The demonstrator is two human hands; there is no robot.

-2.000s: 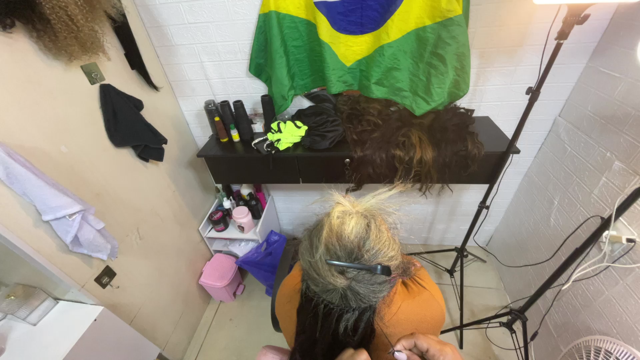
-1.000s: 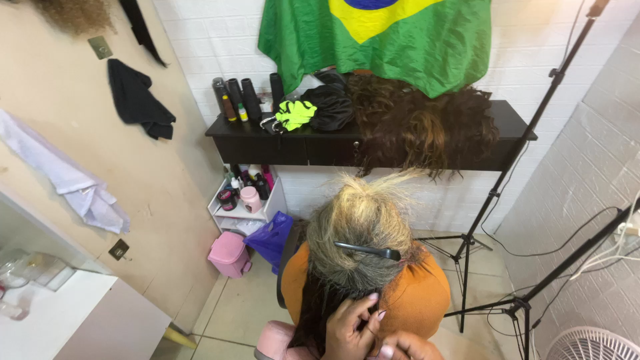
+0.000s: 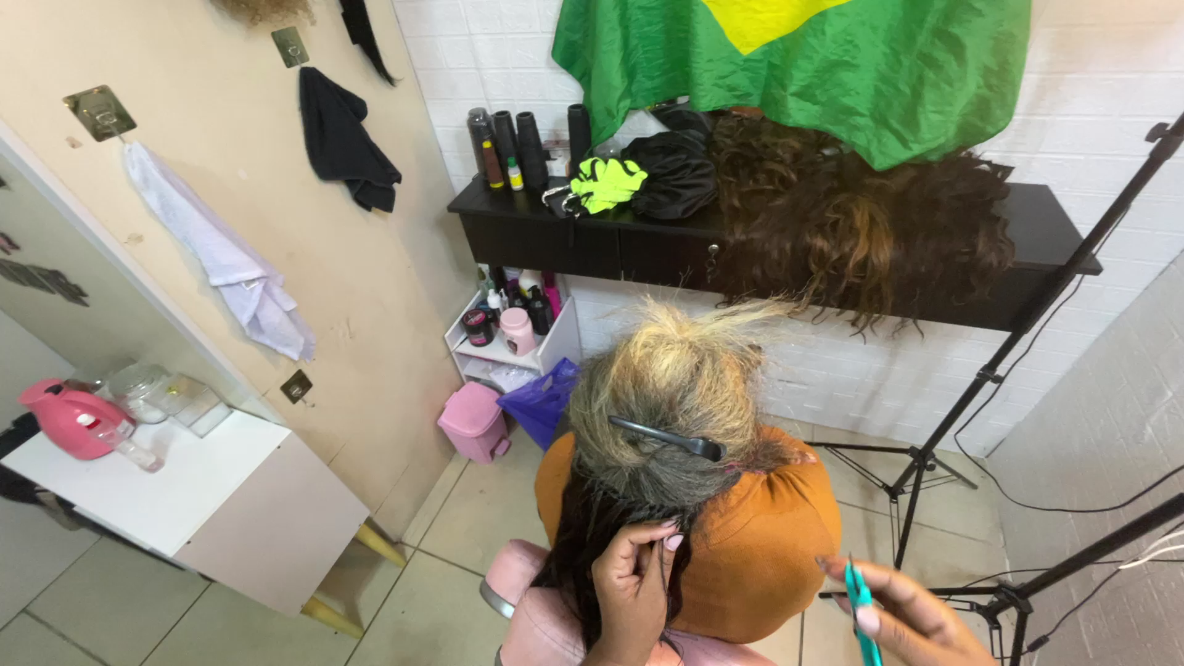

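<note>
A seated person in an orange top (image 3: 768,546) has blond and grey hair (image 3: 684,379) gathered up, with a black hair clip (image 3: 668,437) across it. Dark long hair (image 3: 592,532) hangs down the back. My left hand (image 3: 636,578) pinches a thin dark strand of hair near the nape between thumb and fingertips. To the right of the person's back, my right hand (image 3: 911,615) holds a teal tool (image 3: 860,606), perhaps tweezers or a small hook; its kind is not clear.
Ahead, a black wall shelf (image 3: 555,236) bears bottles and brown curly hair (image 3: 860,222). Light-stand legs (image 3: 916,472) spread on the right. A pink bin (image 3: 474,421) and a purple bag (image 3: 546,398) are left of the person. A white cabinet (image 3: 268,518) stands far left.
My right hand has moved away to the right from beside my left hand, and the teal tool now shows in it. My left hand stays at the nape.
</note>
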